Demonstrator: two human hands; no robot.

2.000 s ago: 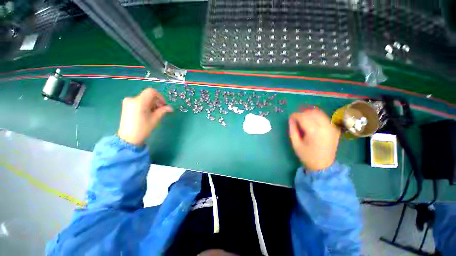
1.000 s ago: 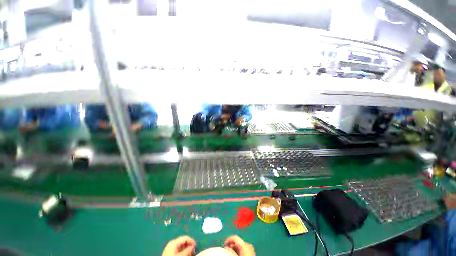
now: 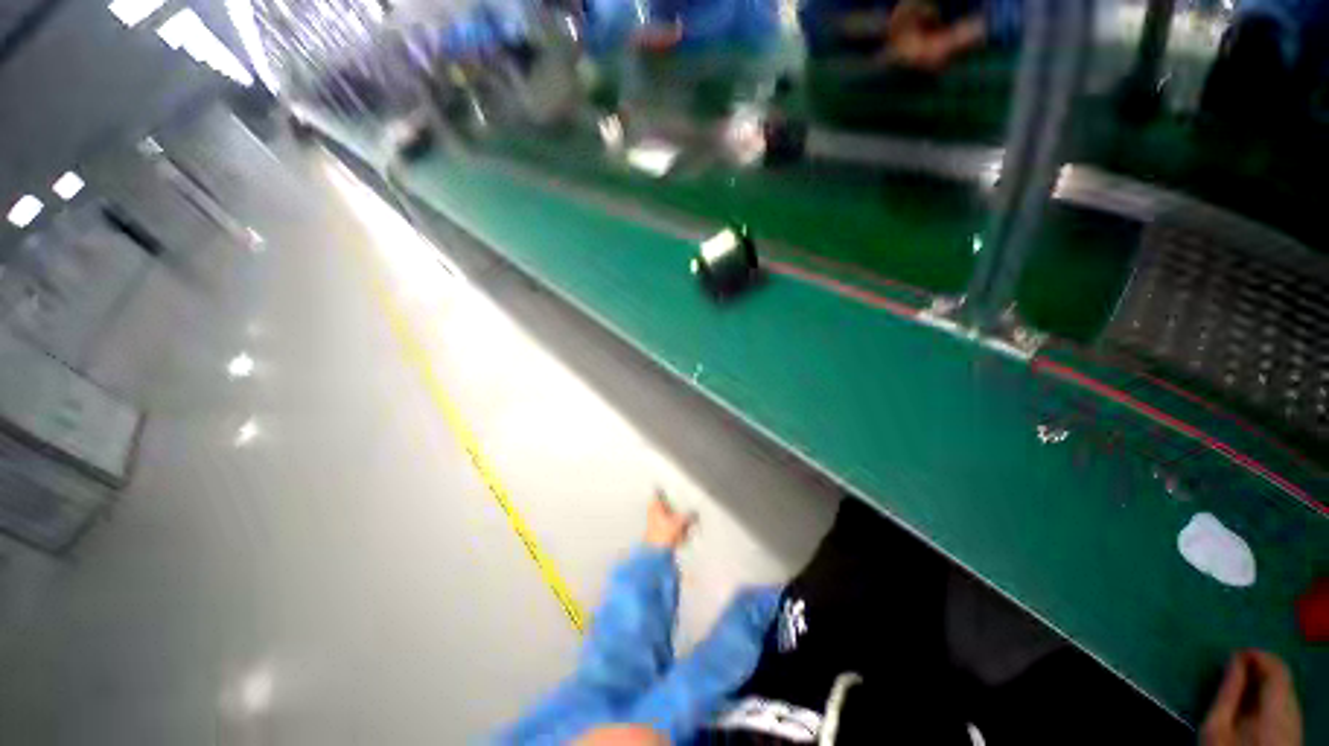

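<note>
The white rounded pad [image 3: 1216, 550] lies on the green mat [image 3: 875, 423] at the right. Small dark metal components [image 3: 1115, 445] lie loose on the mat beyond and left of it, blurred. The pile of red lead wires [image 3: 1315, 615] shows at the right edge, cut off. My left hand [image 3: 668, 522] is off the bench, low over the floor side; it is small and blurred, and its hold cannot be made out. My right hand [image 3: 1253, 705] is at the bench's front edge, below the pad, cut off by the lower rim; its fingertips are unclear.
A dark solder reel holder [image 3: 724, 262] stands on the mat farther left. A metal post [image 3: 1020, 175] rises beyond the red lines. A component tray [image 3: 1239, 313] lies at the right on the darker green conveyor. People in blue smocks [image 3: 685, 22] are across it. The floor [image 3: 350, 510] has a yellow line.
The view has swung left, showing the aisle floor. My left hand has moved off the bench area to the left, away from my right hand, which stays near the bench edge.
</note>
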